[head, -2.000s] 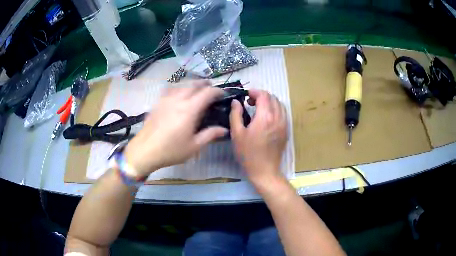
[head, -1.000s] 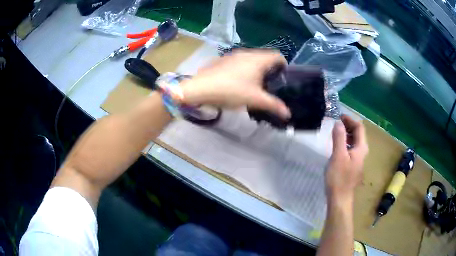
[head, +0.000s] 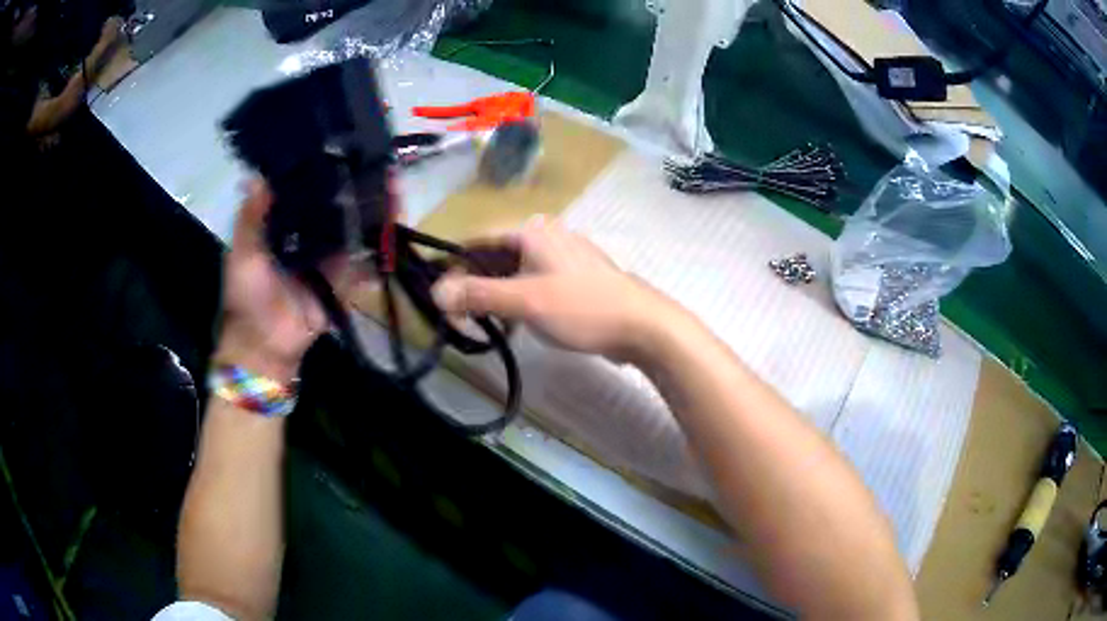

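Observation:
The black fan unit [head: 318, 152] is held up at the left, blurred, above the bench's front edge. My left hand [head: 270, 291] grips it from below, with part of the fingers hidden behind it. The black unit cable [head: 504, 376] hangs in loops from the unit, and a red strand shows beside it. My right hand [head: 534, 285] is closed around part of the looped cable, to the right of the unit.
The orange-red air blow gun [head: 492, 112] lies behind the unit. A lead bundle [head: 759, 176] lies near the white stand [head: 674, 79]. Loose screws [head: 793, 268] and the screw bag [head: 904, 273] lie on the foam sheet [head: 728, 315]. The electric screwdriver [head: 1035, 507] lies at the right.
The view has swung left. The unit has moved left off the foam sheet and is now in my left hand. My right hand has moved from beside the sheet to the cable.

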